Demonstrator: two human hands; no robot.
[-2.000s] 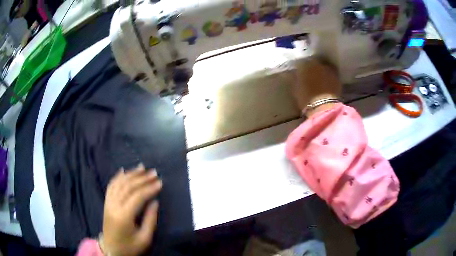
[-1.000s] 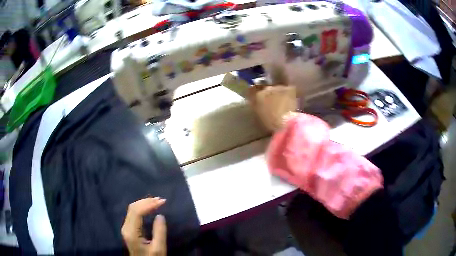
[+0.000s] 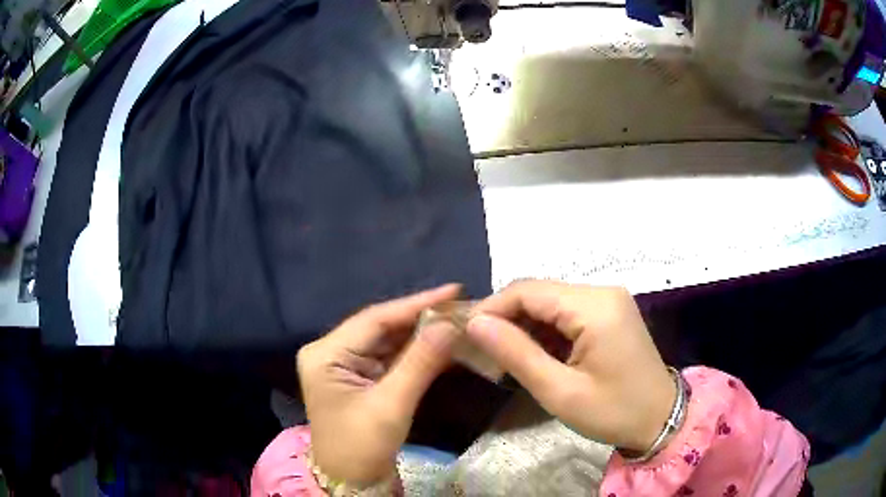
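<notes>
A small pale brownish piece [image 3: 473,355], perhaps a label or small packet, is pinched between the fingertips of both hands, in front of the table's edge. My left hand [image 3: 374,383] grips it from the left with thumb and forefinger. My right hand [image 3: 583,359] grips it from the right. The dark cloth [image 3: 321,194] lies on the white table left of the needle area, its right edge under the machine head [image 3: 427,21]. Neither hand touches the needle area.
The machine bed [image 3: 593,87] lies at the upper right. Orange-handled scissors [image 3: 841,160] lie at the far right beside a dark card [image 3: 877,167]. A green basket [image 3: 117,29] is at the upper left, and a purple thing [image 3: 15,184] at the left edge.
My right hand has moved from behind the machine bed to the table's front, and my left hand has joined it. The small piece now shows between them. The view has shifted.
</notes>
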